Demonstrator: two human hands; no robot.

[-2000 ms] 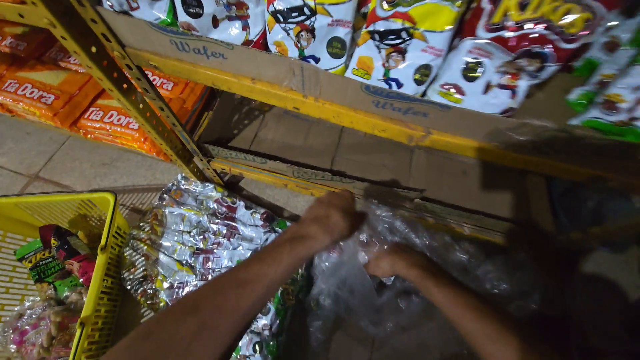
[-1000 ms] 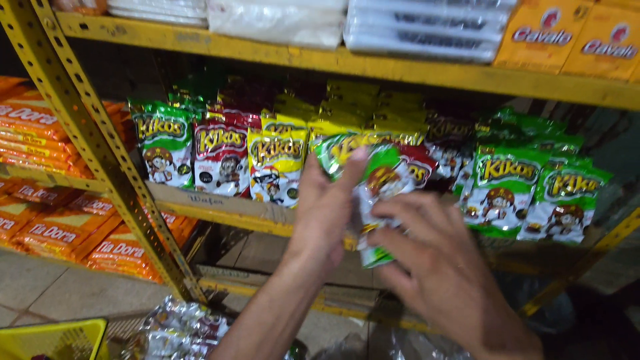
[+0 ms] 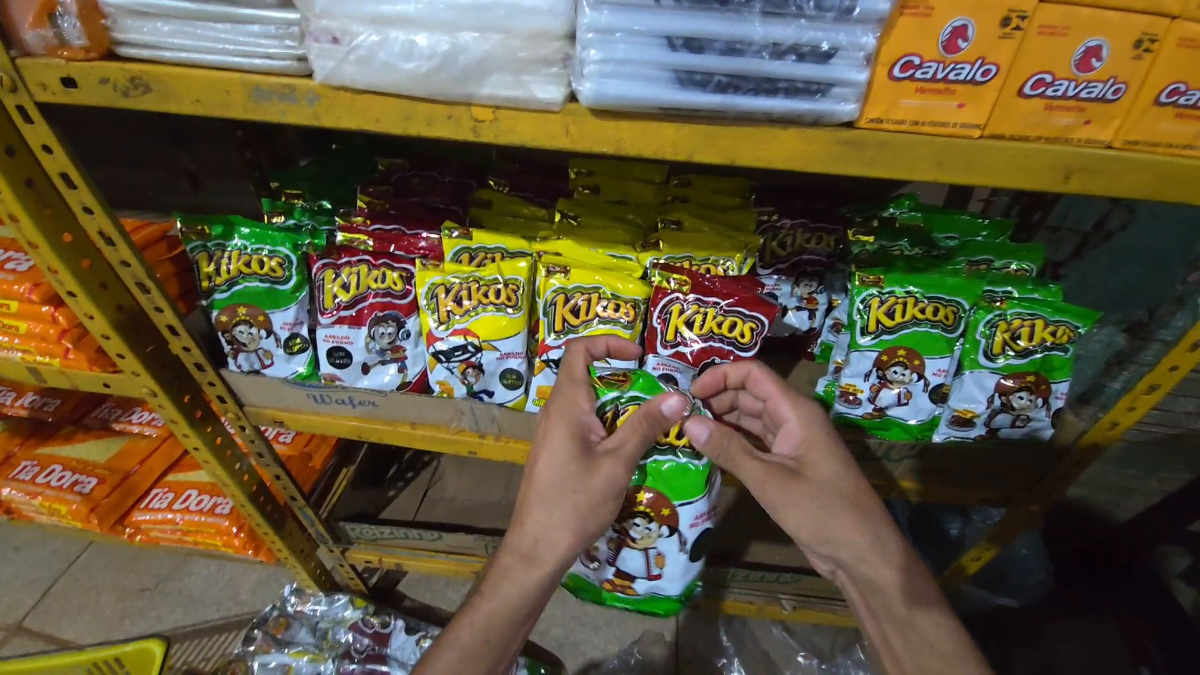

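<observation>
A green and white Kikos snack bag (image 3: 647,534) hangs upright in front of the shelf, between my hands. My left hand (image 3: 591,441) grips its upper left part, thumb across the front. The fingertips of my right hand (image 3: 764,431) pinch the bag's top right edge. Behind them, a row of Kikos bags stands on the middle shelf: a green one (image 3: 248,300) at the left, a red one (image 3: 367,319), a yellow one (image 3: 476,328), another red one (image 3: 710,319) just behind my hands, and a green one (image 3: 905,347) at the right.
Yellow Cavalo boxes (image 3: 947,66) and plastic-wrapped white packs (image 3: 731,56) sit on the upper shelf. Orange Tia Dora packages (image 3: 56,478) fill the shelving at left, past a yellow perforated post (image 3: 141,347). Silvery bags (image 3: 328,637) and a yellow basket's rim (image 3: 84,656) are below.
Two seconds ago my hands were low in the clear plastic by the floor. They have since risen to the middle shelf, holding a green bag. The view has tilted up.
</observation>
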